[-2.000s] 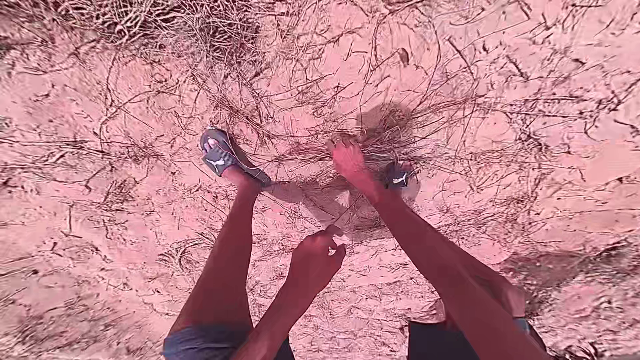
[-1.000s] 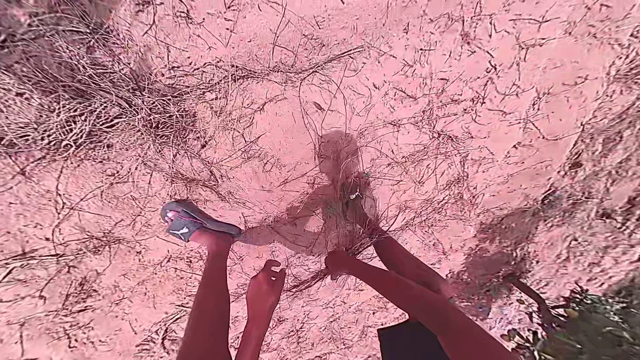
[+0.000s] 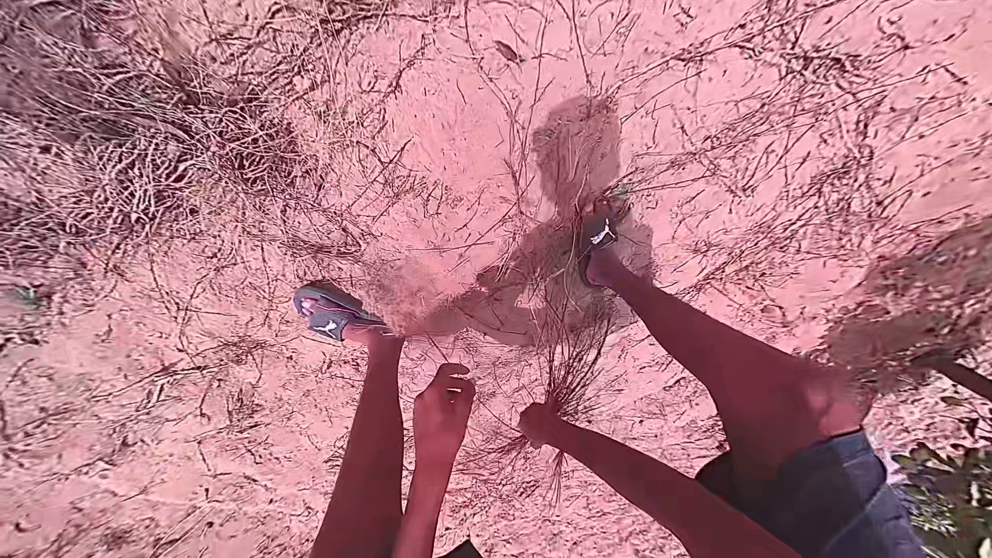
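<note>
My right hand is closed around a bundle of thin dry twigs, whose loose ends fan out above and below the fist. To its left, beside my left shin, my left hand is raised with its fingers curled and a gap between thumb and fingers. No object shows clearly in it; one thin stem passes close by. My feet are set wide apart on the sandy ground, in dark slide sandals, the left one and the right one.
A tangled heap of dry brush covers the upper left. Scattered thin twigs lie over the sand, and a leafy green plant stands at the lower right near a dark branch. My shadow falls between my feet.
Two seconds ago my right hand was down at the dry stems beside my right foot; now it is back nearer my body with a bundle in it. The view has shifted.
</note>
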